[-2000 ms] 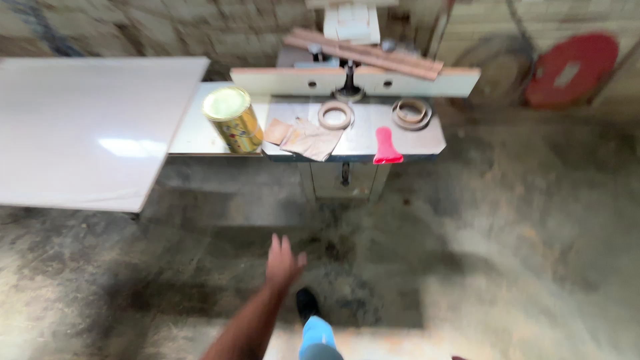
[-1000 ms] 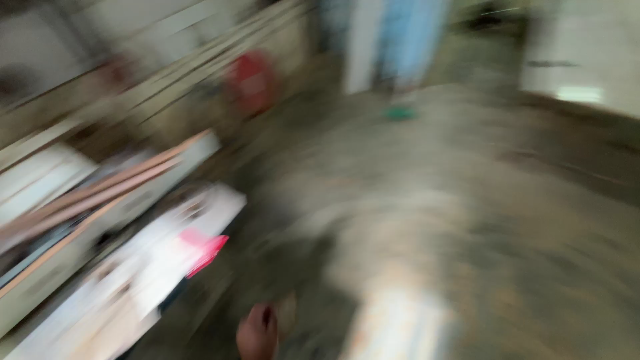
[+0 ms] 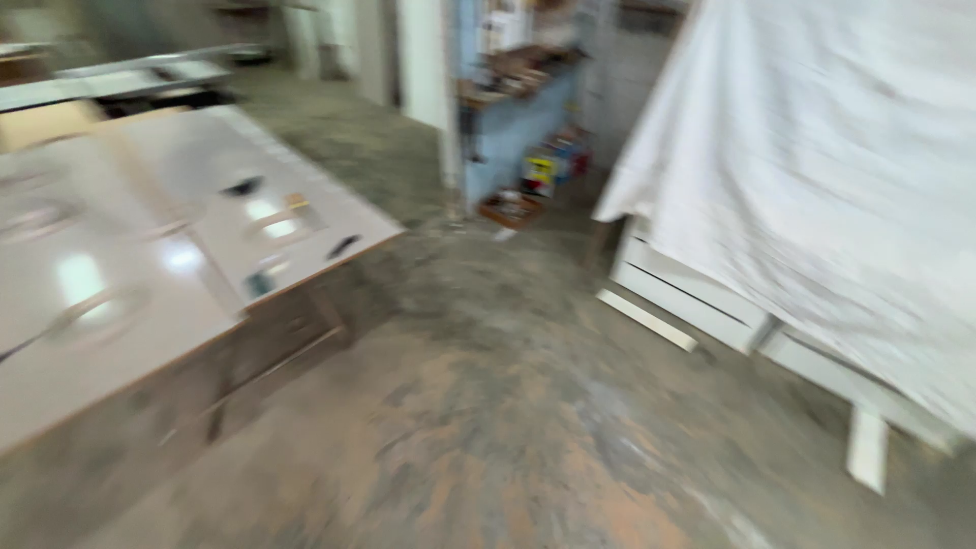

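Observation:
Neither my left hand nor my right hand is in the head view now. A large table with pale, glossy board tops [image 3: 175,305] fills the left side. On it lie coils of thin banding [image 3: 99,313], a small yellow block [image 3: 296,200], a dark object [image 3: 344,246] near the right edge and another dark object [image 3: 242,186] farther back, both too blurred to name. A dark green item [image 3: 259,284] sits by the near edge.
At the right a white cloth [image 3: 778,152] drapes over white furniture with panels [image 3: 686,297]. White strips [image 3: 646,320] lie on the concrete floor [image 3: 488,396] beside it. A cluttered bench [image 3: 518,76], a brown tray [image 3: 511,209] and colourful packages [image 3: 540,174] stand at the back.
The view has swung far round. The machine table with the tin, tape rolls and pink item has left the view, and so has the hand seen in both earlier frames.

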